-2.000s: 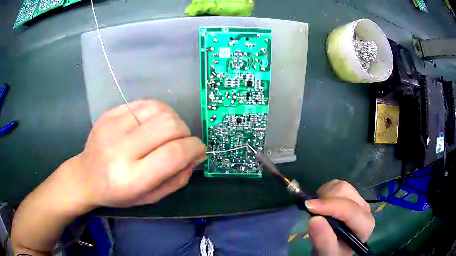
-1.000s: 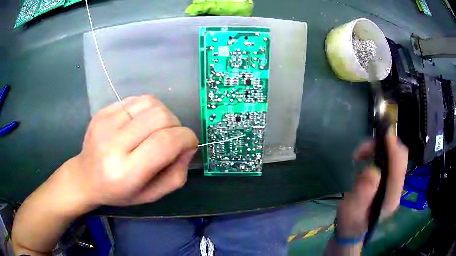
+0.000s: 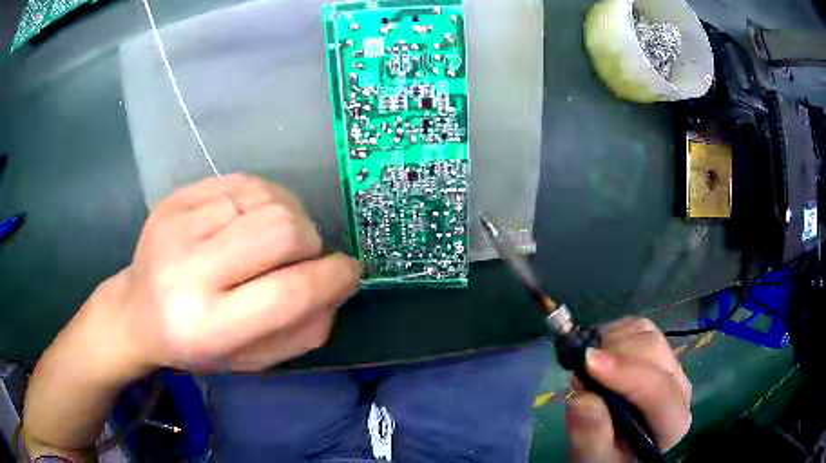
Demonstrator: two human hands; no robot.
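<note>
A long green circuit board (image 3: 403, 145) with dense silvery joints lies on the grey-white mat (image 3: 226, 90). My left hand (image 3: 240, 276) is closed on thin solder wire (image 3: 186, 104); its tail runs up past the top edge of the picture. A short end of wire comes out of my fingers over the lower part of the board. My right hand (image 3: 634, 384) holds the black-handled soldering iron (image 3: 566, 330). The iron's tip is just right of the board, over the mat, and appears apart from the board.
A cream-yellow tub (image 3: 648, 54) with silvery fill stands at the upper right. Below it is a yellow-brown square tray (image 3: 708, 179) beside black boxes (image 3: 788, 172). More green boards (image 3: 54, 20) lie at the upper left. A blue handle (image 3: 11, 226) shows at the left edge.
The iron has come back from the tub to beside the board. The view has shifted, so board, mat and tub sit higher in the picture. The wire end is now lower on the board.
</note>
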